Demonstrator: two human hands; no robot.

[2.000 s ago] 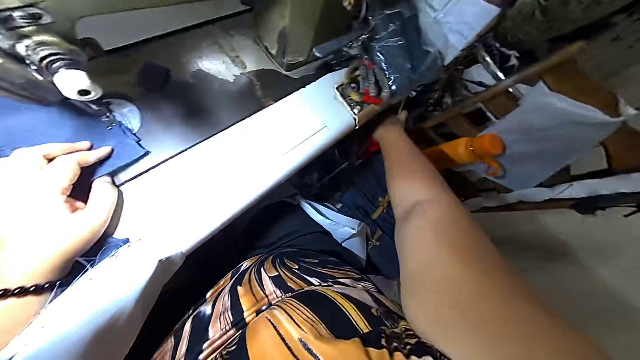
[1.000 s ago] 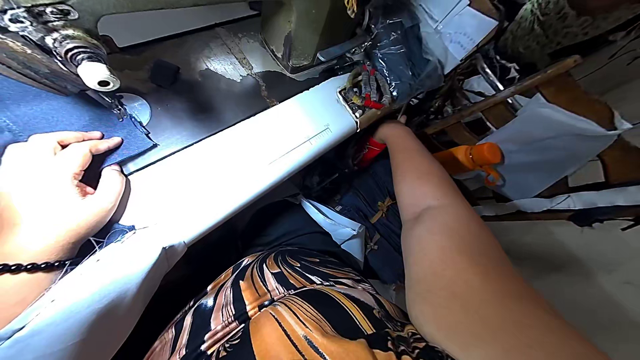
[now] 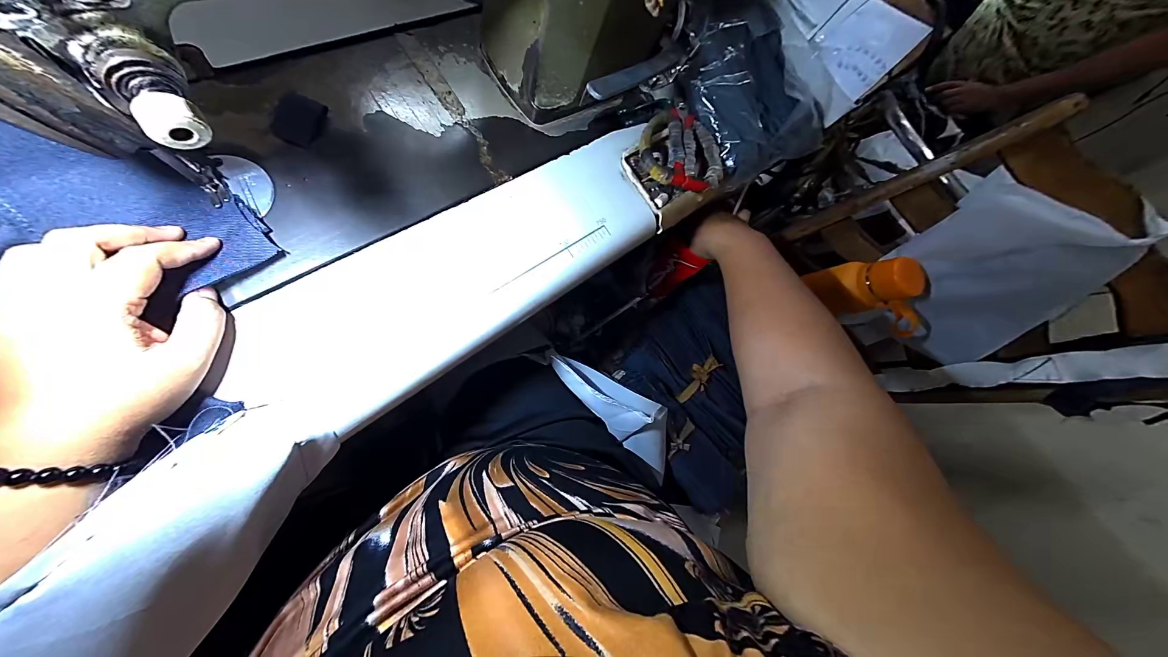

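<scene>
At the left, my left hand point(image 3: 119, 338) lies on a piece of blue denim point(image 3: 233, 246), its fingers pressing the cloth flat beside the needle and presser foot of a sewing machine point(image 3: 137, 100). The denim's cut corner reaches just past the foot, next to the round metal plate point(image 3: 248, 185). A dark beaded bracelet is on the left wrist. My right hand point(image 3: 725, 228) reaches under the far end of the white table edge point(image 3: 438, 283), near a red object point(image 3: 673, 269); its fingers are mostly hidden, so what it holds cannot be told.
A small dark cloth scrap point(image 3: 299, 119) lies on the machine bed. Wires point(image 3: 680, 155) sit in an opening of the table edge. Beyond are a plastic bag of dark cloth point(image 3: 744, 91), an orange bottle point(image 3: 867, 285), a wooden rack and another person's hand point(image 3: 967, 97). Tied denim bundles point(image 3: 684, 383) lie below.
</scene>
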